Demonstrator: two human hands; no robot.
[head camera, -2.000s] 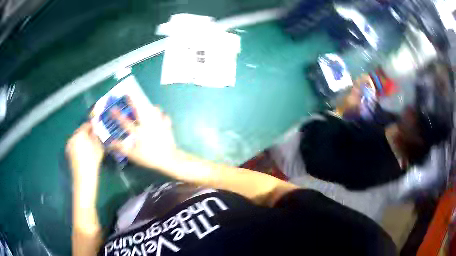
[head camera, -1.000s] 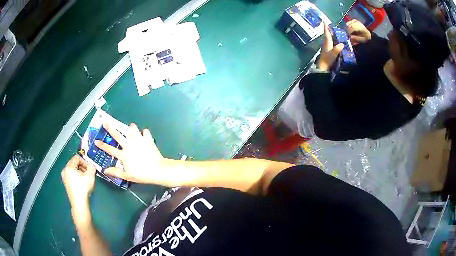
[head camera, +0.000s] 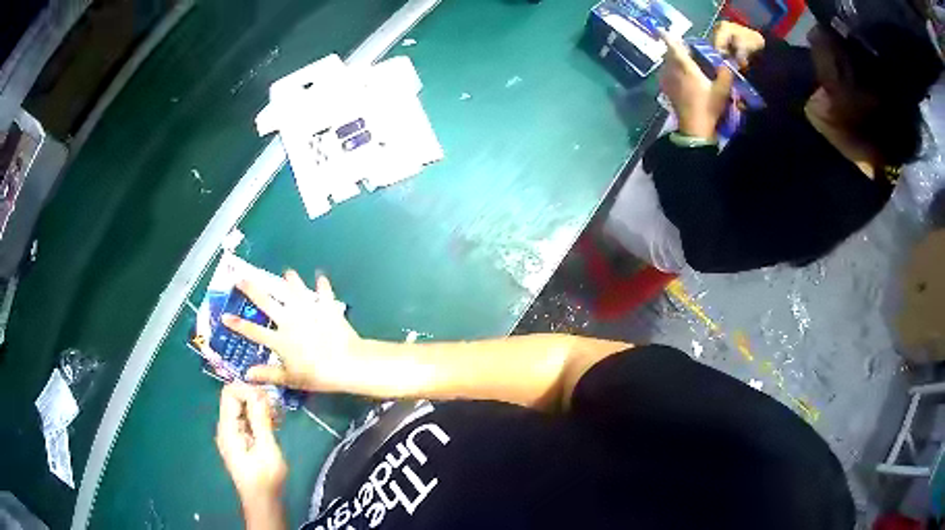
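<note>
A retail box (head camera: 236, 329), white and dark blue with a device picture, lies on the green worktop at the left, by the pale rail. My right hand (head camera: 311, 336) lies over its face with the fingers spread, pressing it from the right. My left hand (head camera: 249, 433) is at the box's lower edge with thumb and fingers close together. Whether the fingertips hold the edge or something small is too small to tell. Part of the box is hidden under my right hand.
An unfolded white carton (head camera: 352, 135) lies across the rail (head camera: 192, 274) beyond my hands. At the upper right a person (head camera: 772, 155) holds a blue box (head camera: 731, 88) near a stack of boxes (head camera: 634, 36). A printed paper (head camera: 58, 424) lies on the darker green surface at the left.
My left hand has moved right and down along the box, from its left corner to its lower edge. My right hand stays on the box face. The view has shifted slightly.
</note>
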